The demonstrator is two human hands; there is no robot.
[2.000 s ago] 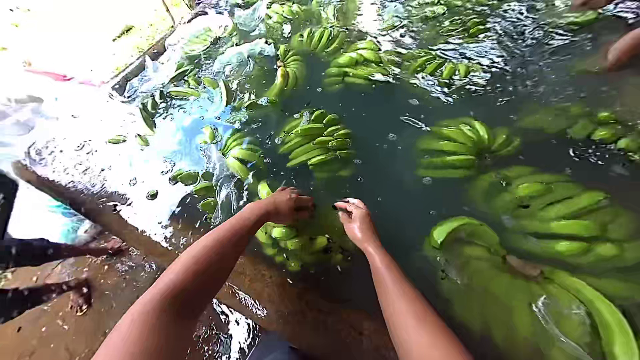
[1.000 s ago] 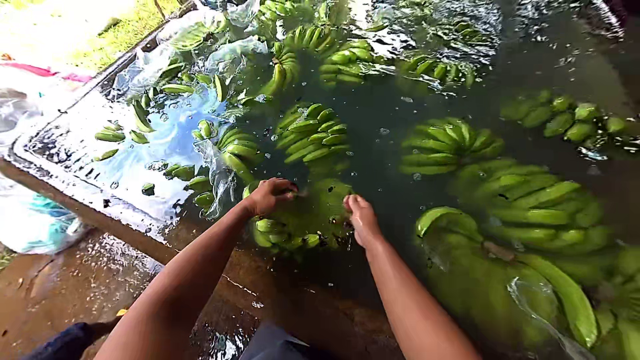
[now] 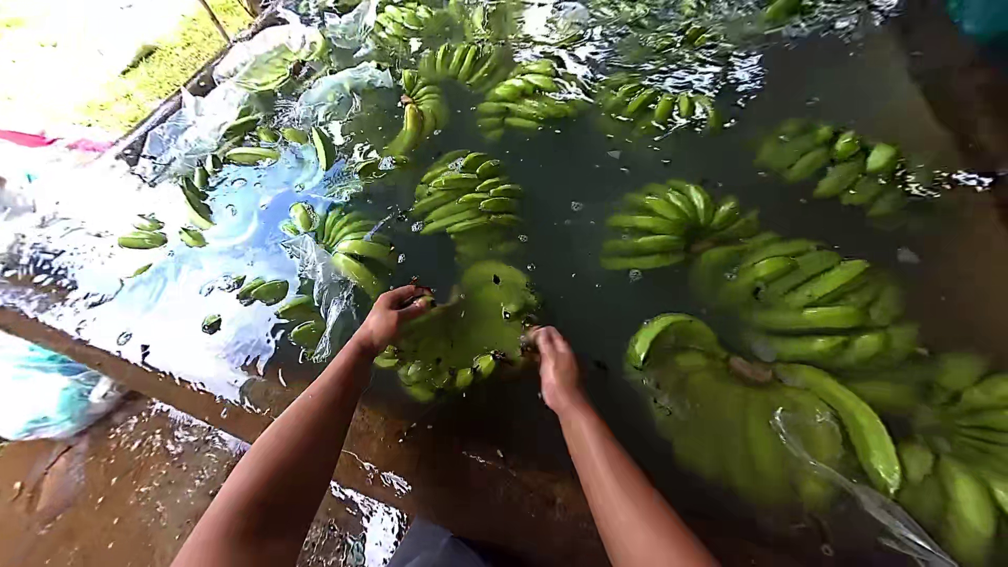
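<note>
A hand of green bananas lies partly under water between my hands, near the tank's front wall. My left hand has its fingers curled at the bunch's upper left edge. My right hand touches the right edge, its fingertips at the dark banana tips; whether it grips is unclear. Just beyond floats another hand of green bananas. To the left, a smaller cluster has clear plastic film against it.
Large submerged banana hands lie to the right, with more farther back. Loose green bananas and plastic sheets float at the left. The tank's concrete edge runs along the front; a plastic bag sits outside.
The bananas between my hands now show a broad, smooth green face, where two seconds ago separate fruits showed there. The feet at the lower left have gone from view.
</note>
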